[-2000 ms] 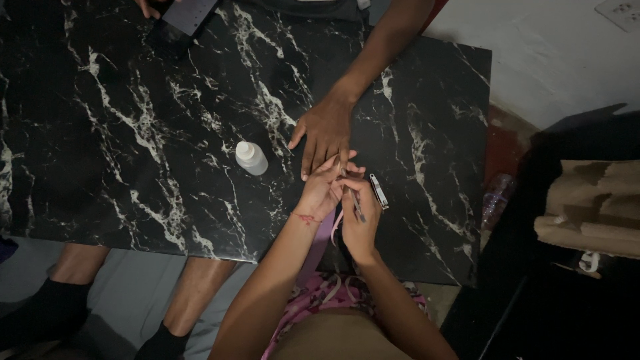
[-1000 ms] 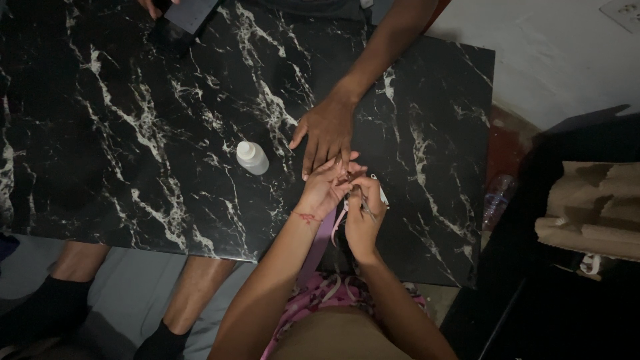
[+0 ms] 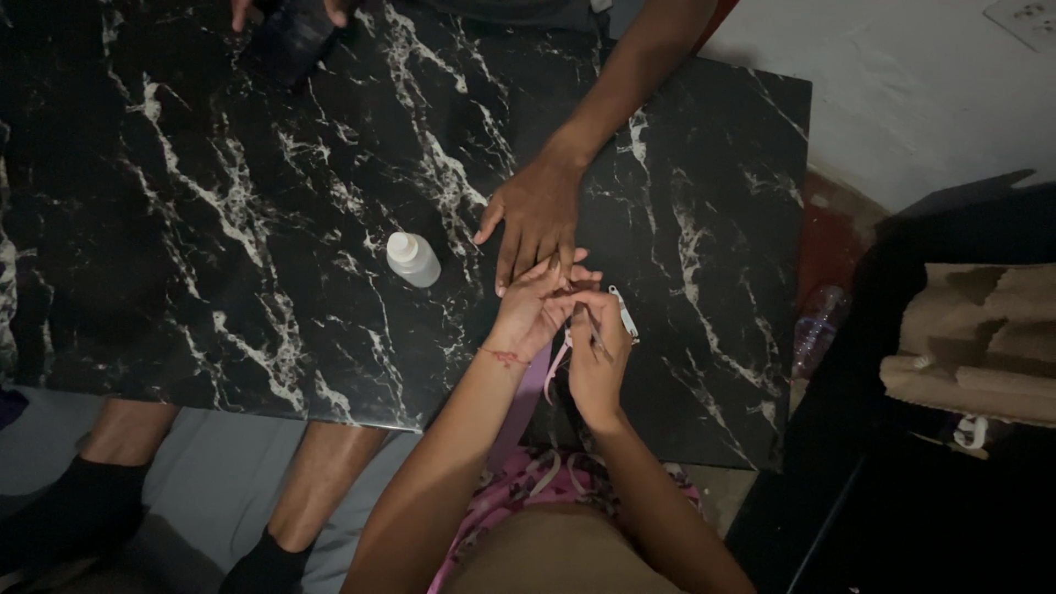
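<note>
Across the black marbled table, another person's hand [image 3: 540, 214] lies palm down, its fingertips meeting mine. My left hand [image 3: 532, 318], with a red string at the wrist, holds one of that hand's fingers. In my right hand [image 3: 598, 338] is a slim metal tool [image 3: 600, 340], its tip hidden among the fingers; its exact kind cannot be told. Just right of my right hand lies a nail clipper [image 3: 623, 312]. A pink-handled tool [image 3: 557, 371] shows between my wrists, near a purple strip [image 3: 521, 404]. To the left stands a small white plastic bottle [image 3: 414, 260].
The black marbled tabletop [image 3: 346, 330] spans the view. At its far edge, a person's fingers hold a dark phone [image 3: 290, 41]. Legs in black socks [image 3: 268, 568] show below the near left edge. A brown cloth [image 3: 973, 346] and a clear plastic bottle [image 3: 821, 330] are at the right.
The phone at the far edge has tilted in the person's hands. My hands and the other person's hand stay in nearly the same place, with small finger shifts.
</note>
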